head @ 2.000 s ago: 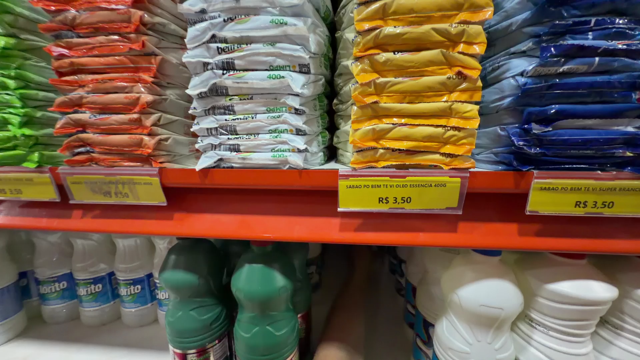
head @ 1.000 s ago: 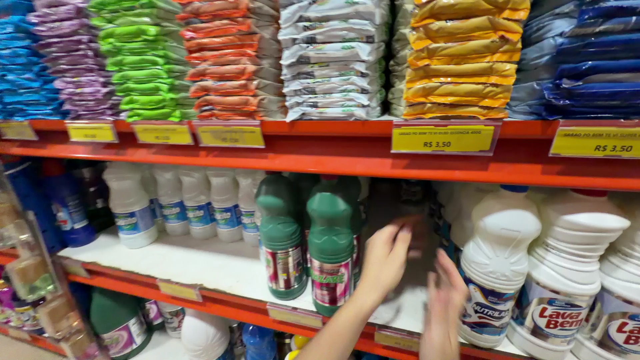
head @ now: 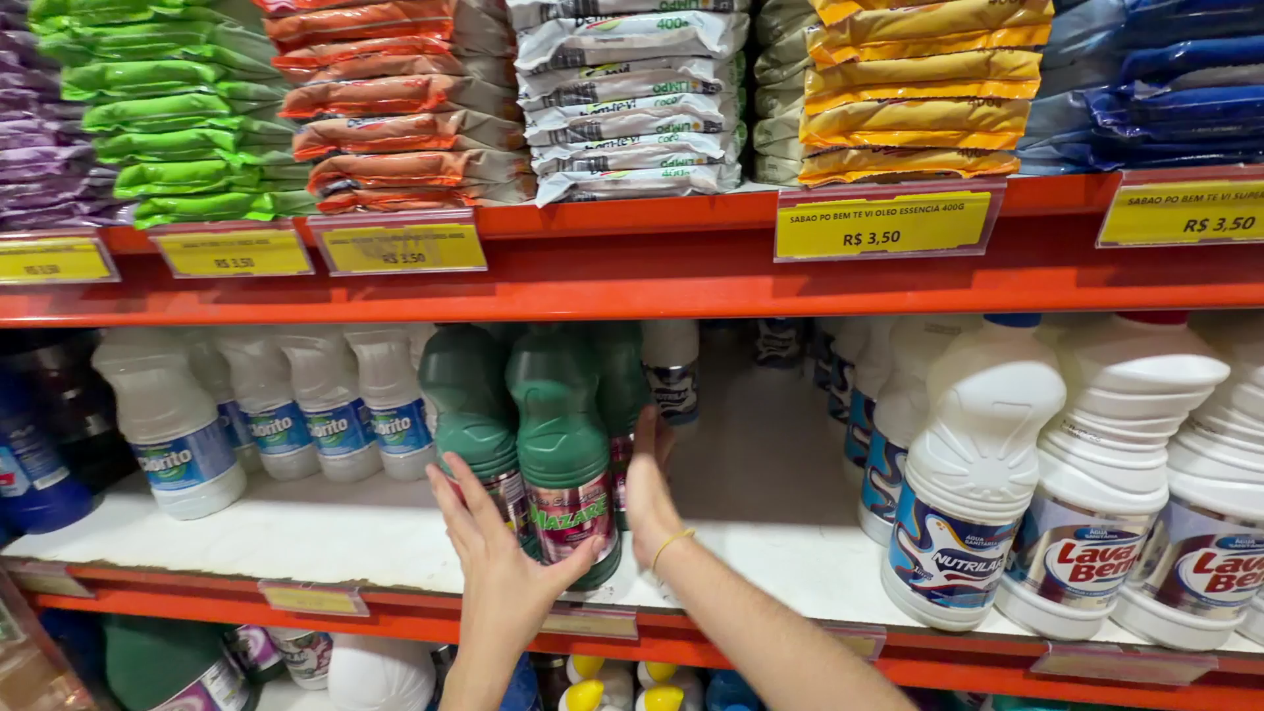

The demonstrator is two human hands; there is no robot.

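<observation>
Several dark green plastic bottles (head: 563, 444) with reddish labels stand in a tight group on the white middle shelf (head: 750, 563). My left hand (head: 513, 563) is at the group's front left, fingers spread along the left bottle and thumb across the front bottle's lower label. On the group's right side, my right hand (head: 652, 484) is held upright with its palm toward the bottles, a thin yellow band at the wrist. Both hands flank the bottles; whether the right palm touches them is hard to tell. A white bottle with a dark label (head: 673, 375) stands behind, near the right fingertips.
White bleach bottles (head: 973, 474) line the shelf at right; smaller white bottles with blue labels (head: 336, 425) stand at left. Overhead, a red shelf edge (head: 632, 281) carries yellow price tags and stacked soap-powder packets. More bottles (head: 380, 671) fill the shelf below.
One second ago both hands were right of the green bottles; now they are on either side of them. Two seconds ago neither hand showed clearly. The view has shifted.
</observation>
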